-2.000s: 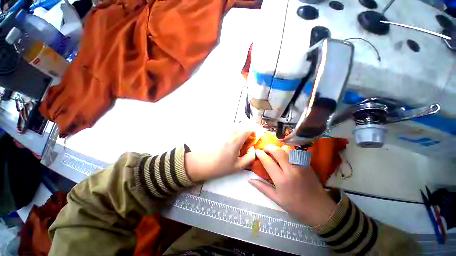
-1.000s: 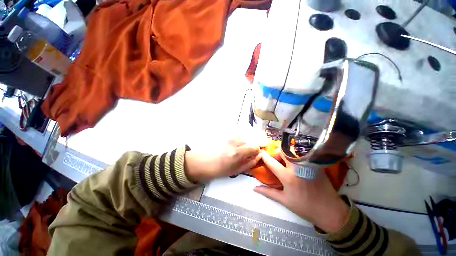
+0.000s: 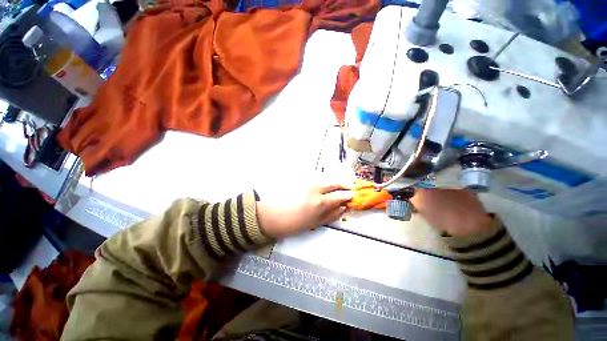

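Observation:
The orange garment piece [image 3: 368,196] lies lit under the needle area of the white sewing machine [image 3: 393,73]. My left hand [image 3: 303,212] is at its left end, with thumb and fingers closed on the fabric edge. My right hand [image 3: 452,210] is to the right of the needle, beside the grey knob [image 3: 399,209]; it is blurred and its fingertips are partly hidden by the machine parts, so its hold cannot be told. The shiny curved guard [image 3: 426,136] hides part of the needle area. More orange fabric [image 3: 344,90] shows behind the machine head.
A large rust-orange garment [image 3: 193,73] lies on the table at the left. A drink bottle [image 3: 66,66] and red-handled scissors [image 3: 31,143] are at the far left. A ruler strip [image 3: 299,283] runs along the near edge. Darker orange fabric [image 3: 50,293] lies below the table edge.
My right hand has moved right and back, off the front of the fabric. The fabric at the needle shows less towards me, and more shows behind the head. The view has shifted slightly.

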